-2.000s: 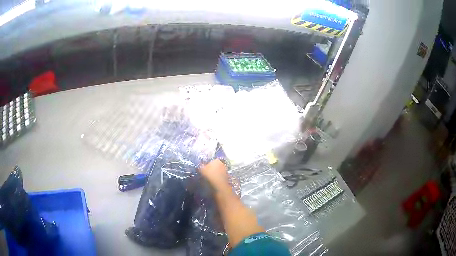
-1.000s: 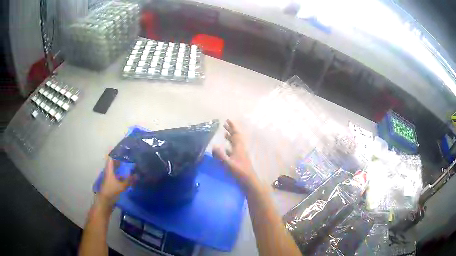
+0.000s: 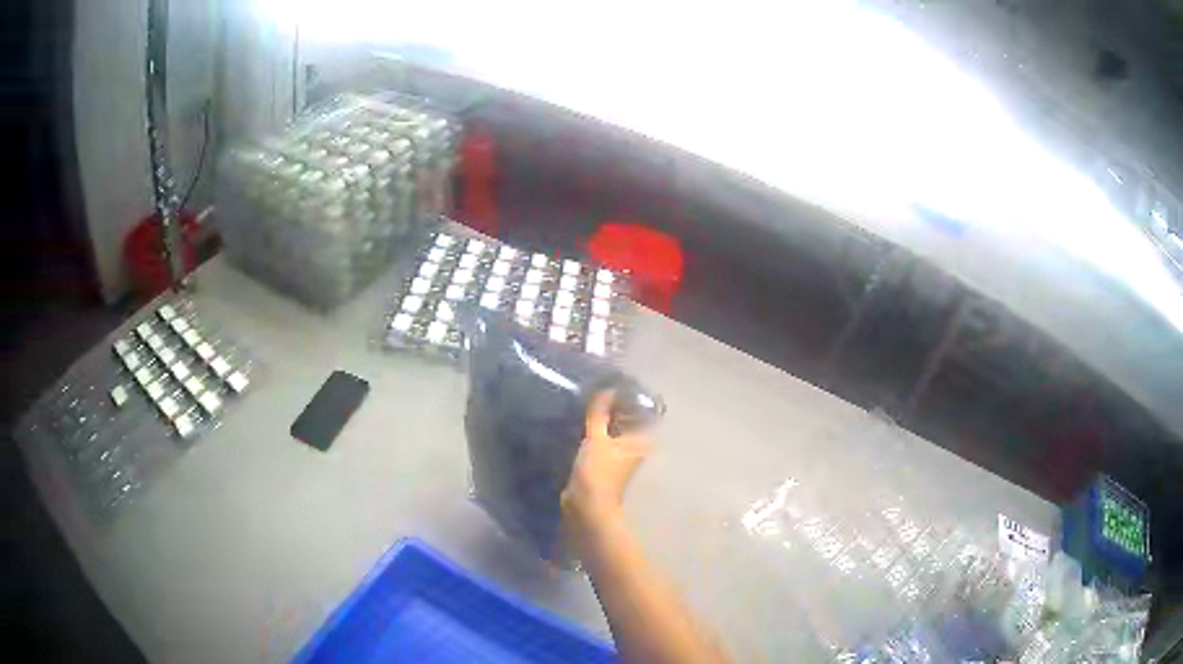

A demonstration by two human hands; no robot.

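Observation:
A filled dark, glossy plastic bag (image 3: 525, 435) is held upright over the bench behind the blue tray. My right hand (image 3: 603, 470) grips its upper right side. The shallow blue tray (image 3: 435, 610) shows at the bottom edge, partly cut off by it, and its visible part holds nothing. My left hand is not in view. Whether the bag's bottom touches the bench cannot be told.
Blister trays with white parts (image 3: 506, 292) lie behind the bag, with a tall stack (image 3: 331, 195) at back left and another tray (image 3: 179, 370) at left. A black phone-like item (image 3: 330, 410) lies mid-left. Clear plastic clutter (image 3: 895, 558) and a small blue basket (image 3: 1113, 529) are at right.
The dark bag has left the blue tray and moved back over the bench. My right hand has closed on it. My left hand has gone out of view, and the camera view has shifted.

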